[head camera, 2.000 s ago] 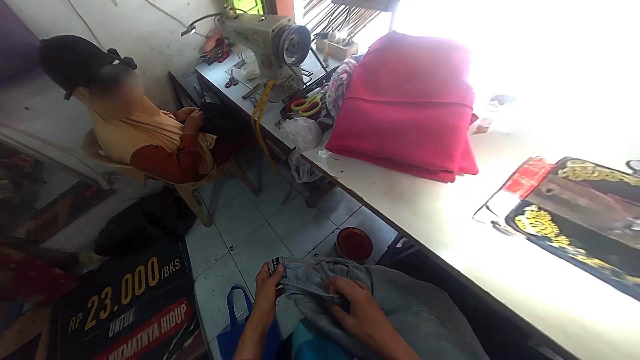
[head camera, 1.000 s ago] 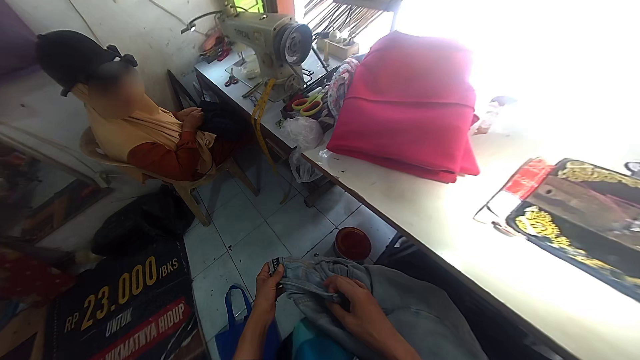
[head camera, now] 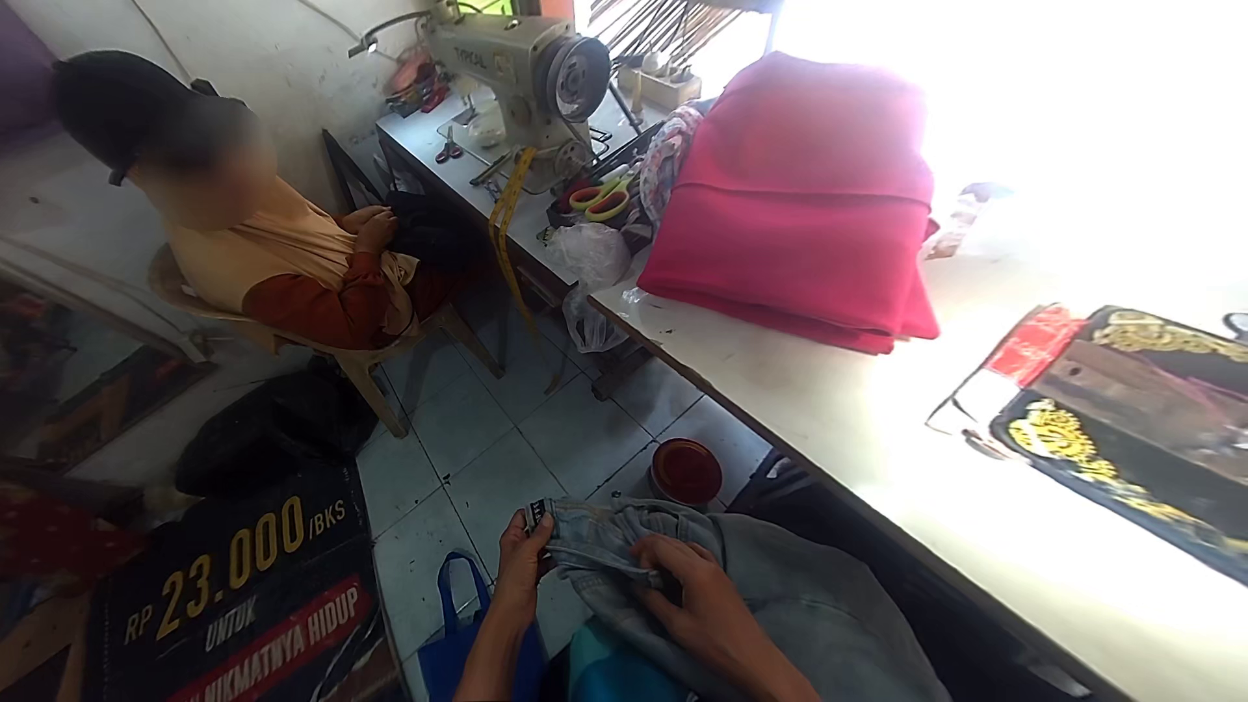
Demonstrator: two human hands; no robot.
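A faded blue-grey denim garment point(head camera: 809, 575) lies over my lap at the bottom of the head view. My left hand point(head camera: 522, 561) grips its edge beside a small dark label, thumb on top. Farther right, my right hand point(head camera: 687, 585) holds a fold of the same denim between thumb and fingers; some fingertips are hidden in the cloth. Below the denim, a patch of teal cloth point(head camera: 609, 668) shows between my forearms.
A white table point(head camera: 780, 380) on the right bears folded pink fabric point(head camera: 790, 205) and a black-and-gold piece point(head camera: 1082, 468). Beyond stand a sewing machine point(head camera: 517, 68), yellow-handled scissors point(head camera: 600, 203) and a seated person point(head camera: 292, 263). A red-topped container point(head camera: 685, 471) and blue bag point(head camera: 458, 648) are near my hands.
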